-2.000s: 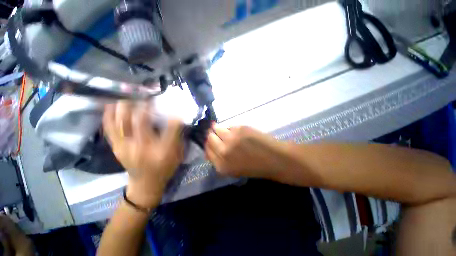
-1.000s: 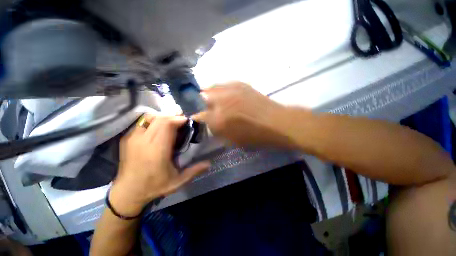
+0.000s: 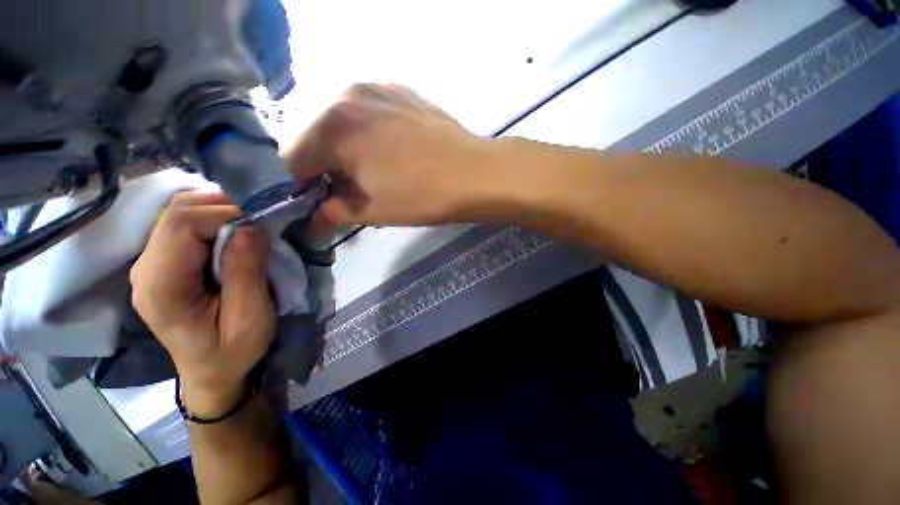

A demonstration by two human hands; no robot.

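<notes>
My left hand grips the bunched garment cloth, pale grey and dark grey, with thumb and fingers pinching its edge just below the cylindrical attachment. More of the cloth lies behind and left of this hand. My right hand is right of the attachment, fingers curled at the end of a narrow grey edge running from the left fingertips; whether this is cloth or a small tool is unclear. The sewing machine head fills the upper left. Needle and presser foot are hidden.
The white table has a grey ruled front edge. Black scissors are cut off at the top edge. Striped cut pieces hang below the table at right. A blue basket is below the front edge. Part of a person's hand shows at bottom left.
The view has moved closer to the machine. My left hand has gone from lying flat on the cloth to pinching its edge raised. My right hand is curled beside the attachment.
</notes>
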